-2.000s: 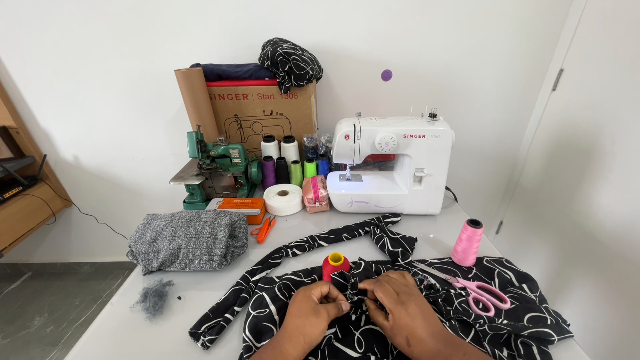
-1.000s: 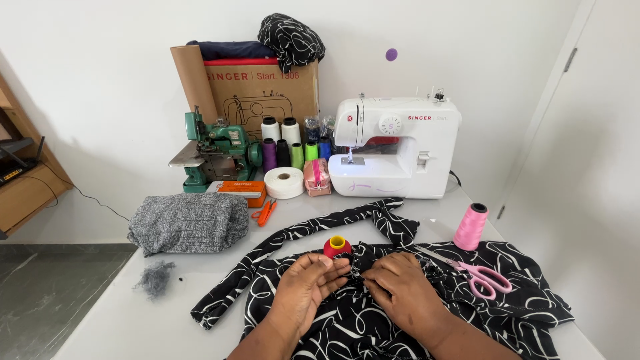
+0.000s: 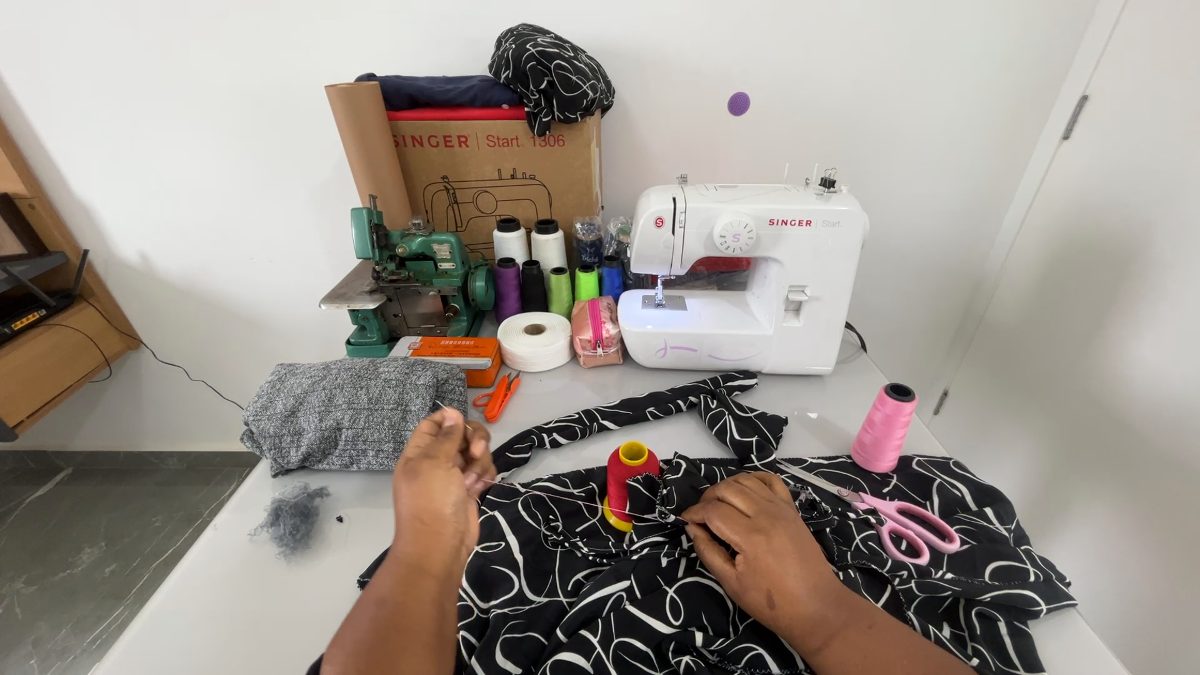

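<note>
Black fabric with white swirls (image 3: 562,600) lies bunched across the front of the table. My left hand (image 3: 441,469) is raised at its left, pinching a thin needle with a light thread (image 3: 553,495) that runs taut to the cloth. My right hand (image 3: 755,539) grips a gathered fold of the fabric. Between the hands a red thread cone (image 3: 630,478) with a yellow core stands upright, partly covered by cloth. Pink-handled scissors (image 3: 905,530) rest on the fabric right of my right hand, near a pink thread cone (image 3: 884,427).
Behind stand a white sewing machine (image 3: 797,319), a green overlock machine (image 3: 427,272), thread cones (image 3: 507,289) and a roll of white tape (image 3: 534,342). Orange thread snips (image 3: 500,396) lie near a folded grey knit (image 3: 328,412). Grey lint (image 3: 289,520) sits at the left.
My left hand has moved up and left, away from my right hand, and the thread is now stretched between them. My right hand stays at the gathered fabric.
</note>
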